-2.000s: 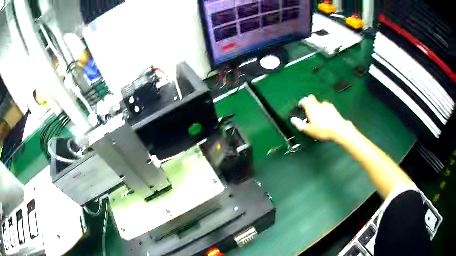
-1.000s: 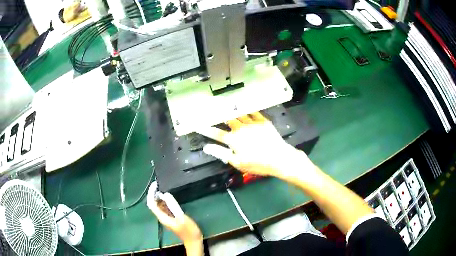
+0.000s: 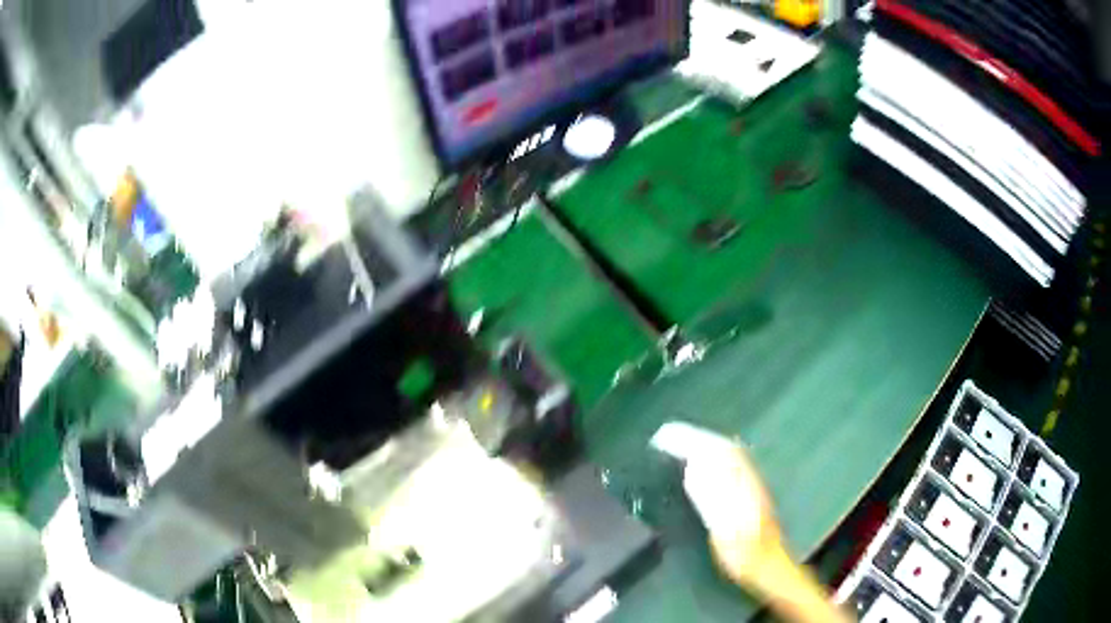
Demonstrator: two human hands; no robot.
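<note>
The press machine (image 3: 329, 365) stands at the lower left, blurred, with its grey column (image 3: 232, 487) over the pale green-cream fixture plate (image 3: 451, 523). My right hand (image 3: 725, 499) is over the green bench mat just right of the machine base (image 3: 603, 542), apart from the plate. Its white-covered fingertips point up and left. The hand is blurred and its finger pads are hidden, so I cannot tell whether it holds anything. My left hand is not in view.
A monitor (image 3: 548, 55) stands at the back. A long black bar (image 3: 603, 274) and small dark parts (image 3: 716, 231) lie on the mat (image 3: 804, 365). A tall tray stack (image 3: 962, 146) is at the right. A white blister tray (image 3: 962, 523) with filled pockets is below the bench edge.
The view has swung to the right. My right hand has left the front of the fixture plate and is now right of the machine. My left hand has gone out of view.
</note>
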